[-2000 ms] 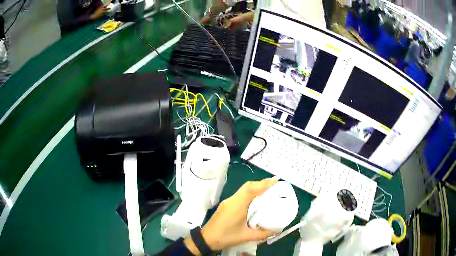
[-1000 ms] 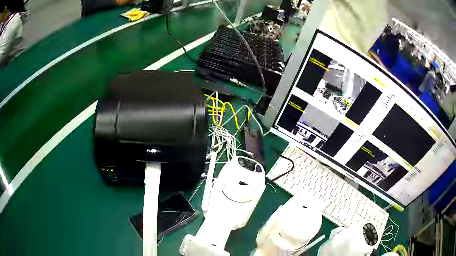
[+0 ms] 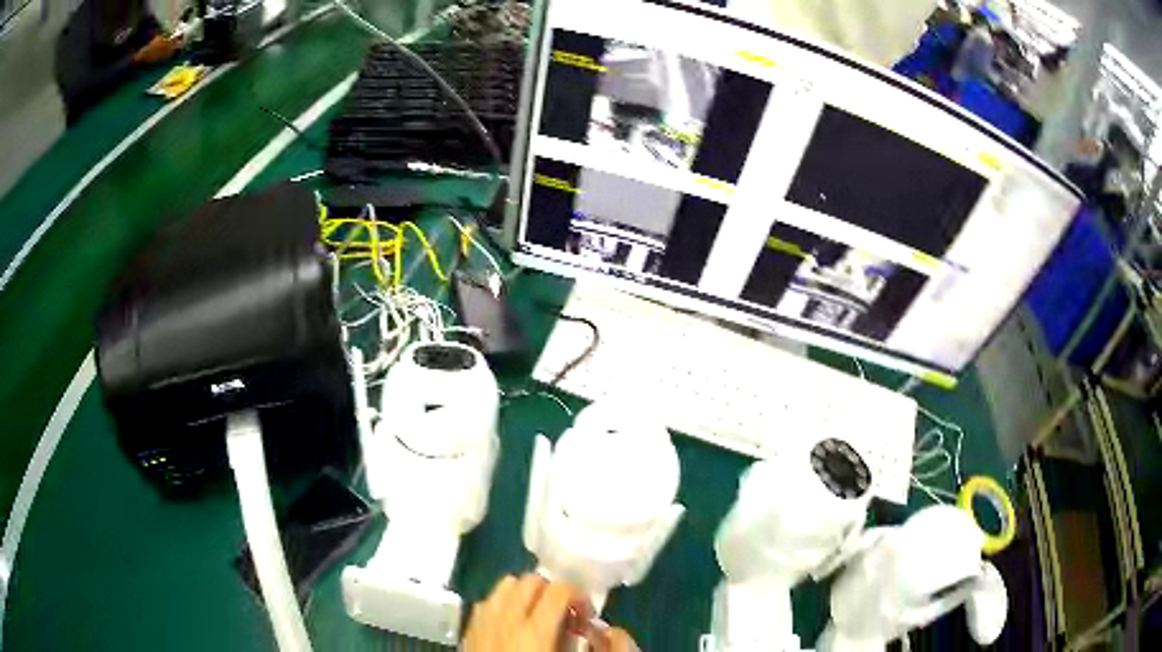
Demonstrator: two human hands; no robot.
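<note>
Several white cameras stand in a row on the green mat. My left hand is at the bottom edge, partly cut off, with its fingers closed around the lower end of the second camera from the left. That camera's round head is up and its lens face is not seen. The leftmost camera stands beside it on a flat white foot. The third camera shows a black lens face with a ring of LEDs. The rightmost camera is tilted over. My right hand is not in view.
A black label printer with a white strip is at left, a black slab beside it. Behind are tangled cables, a keyboard and a monitor. Yellow tape lies right. A person's hand shows far upper left.
My left hand was around the second camera's head, then out of view, and is now at its lower end. That camera stands more upright. The view has shifted.
</note>
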